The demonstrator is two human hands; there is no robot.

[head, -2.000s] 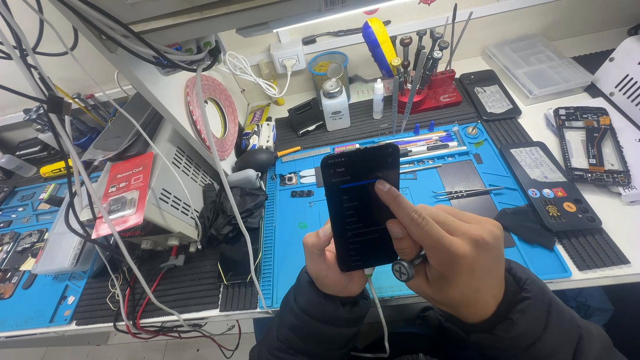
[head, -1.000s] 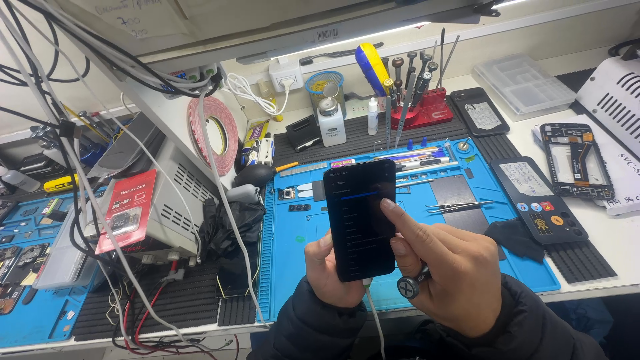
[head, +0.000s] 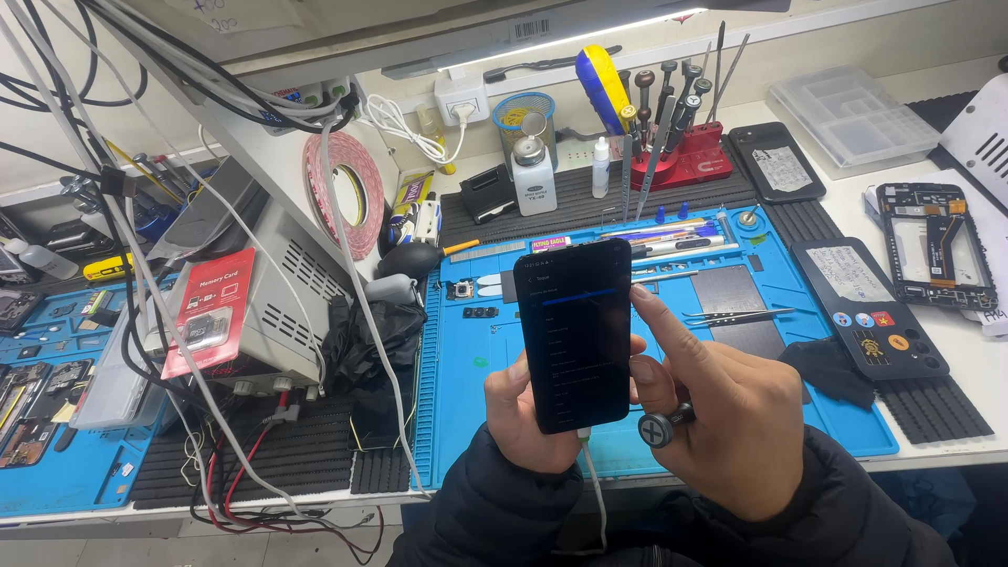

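Observation:
A smartphone (head: pixel 579 346) with a dark settings list and a blue bar on its lit screen is held upright in my left hand (head: pixel 526 417). A white cable (head: pixel 594 488) runs down from its bottom edge. My right hand (head: pixel 720 417) grips a small precision screwdriver (head: pixel 660 430), whose round cap faces the camera, between curled fingers. Its index finger is stretched out beside the phone's upper right edge; whether it touches the edge I cannot tell. Behind the phone lies a blue silicone repair mat (head: pixel 472 394), with metal tweezers (head: pixel 740 316) on a dark plate to the right.
A red screwdriver stand (head: pixel 693 161), a white dispenser bottle (head: pixel 535 181) and a clear plastic box (head: pixel 854 114) stand at the back. On the right are a phone back cover (head: pixel 870 307) and a phone frame (head: pixel 933 244). Loose cables hang before a power supply (head: pixel 276 307) at left.
My right index finger has moved from over the phone's screen to beside its right edge. The phone stays in my left hand.

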